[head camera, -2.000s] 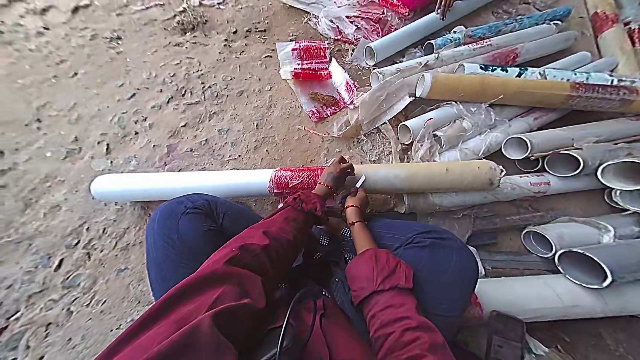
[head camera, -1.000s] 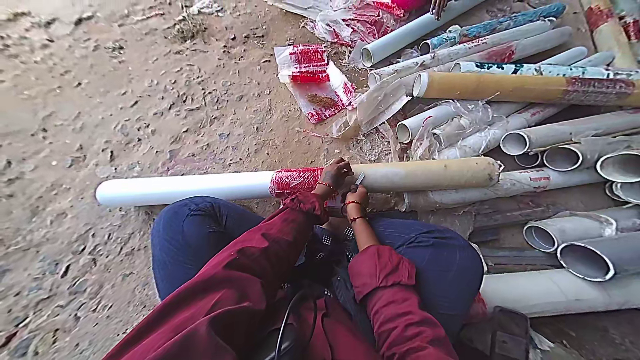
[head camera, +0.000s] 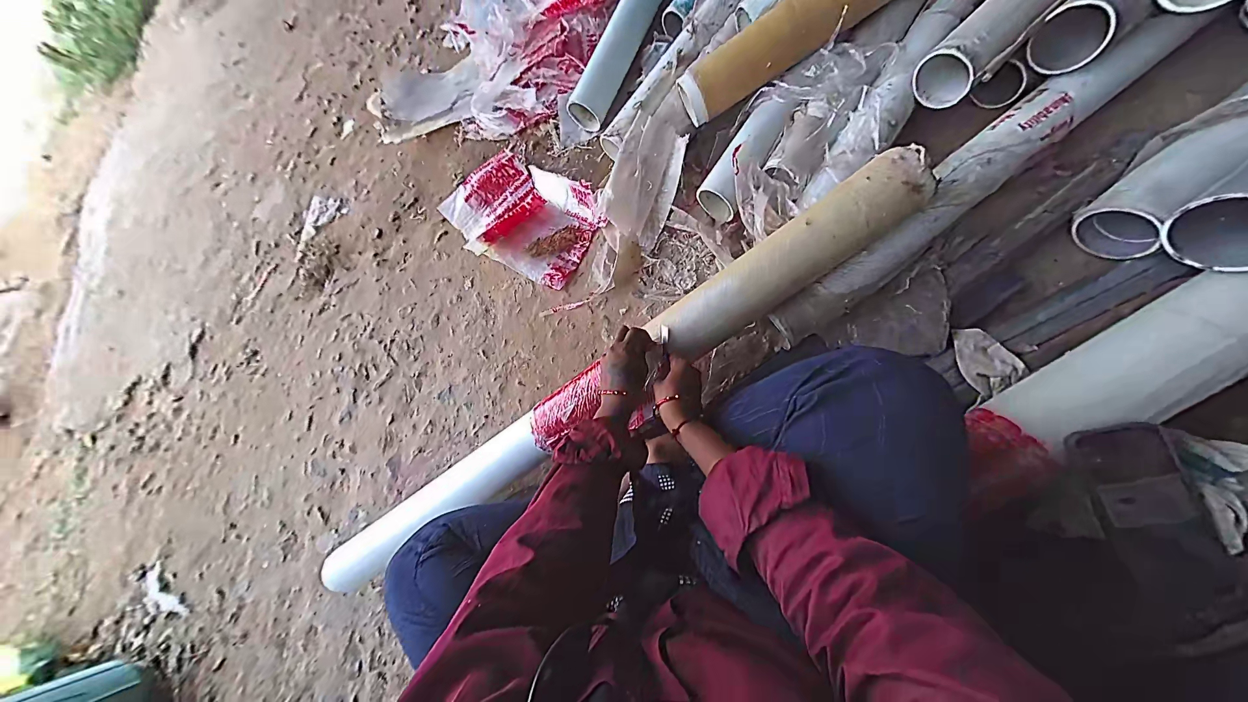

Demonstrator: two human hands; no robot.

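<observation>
A long pipe [head camera: 799, 249] lies slantwise across my lap, tan at its upper right part and white at its lower left end. Red-and-white woven plastic [head camera: 568, 400] is wrapped around its middle. My left hand [head camera: 627, 366] rests on the pipe at the upper edge of this wrap, fingers curled. Close beside it, my right hand [head camera: 675, 388] is closed around a small object with a pale tip [head camera: 664, 334], too small to identify. What lies under both palms is hidden.
Several pipes [head camera: 1033, 127] with open ends lie at the upper right, some in torn clear plastic. A red-and-white plastic piece [head camera: 526, 216] lies on the dirt ground [head camera: 244, 390]. A thick pale pipe [head camera: 1121, 361] is at the right, near a dark bag-like item [head camera: 1141, 507].
The view has turned, so the pipe now appears slanted. Both hands remain together at the wrap's edge on the pipe.
</observation>
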